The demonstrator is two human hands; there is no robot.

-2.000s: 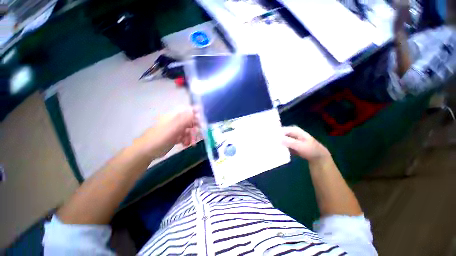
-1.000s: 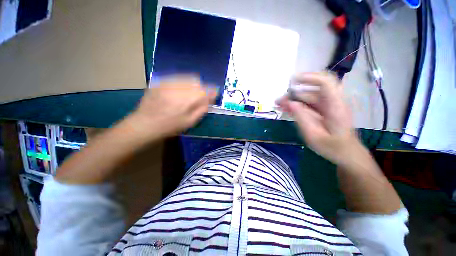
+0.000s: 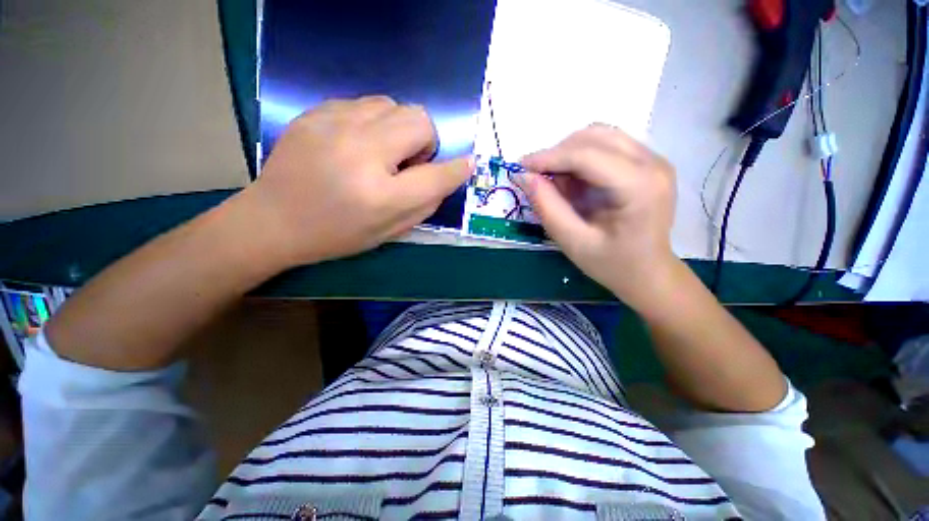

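Note:
The screen unit lies flat at the bench's front edge, with its dark LCD panel (image 3: 377, 61) on the left and its white half (image 3: 581, 71) on the right. A green circuit board (image 3: 504, 227) and thin dark and red lead wires (image 3: 493, 195) show at the white half's lower inner corner. My left hand (image 3: 362, 178) rests over the LCD panel, its index fingertip at the seam by the wires. My right hand (image 3: 606, 198) pinches something small and dark at the wires, too small to name.
The black soldering gun (image 3: 779, 71) lies to the right, with a cord and a pale connector (image 3: 824, 145) beside it. White sheets (image 3: 907, 234) are at the far right. A cardboard sheet (image 3: 112, 102) is at the left. The green bench edge (image 3: 428, 273) runs in front.
The unit, held up earlier, was laid on the bench and now appears larger. Both hands have come together at the wires, the right moving left from the unit's right side.

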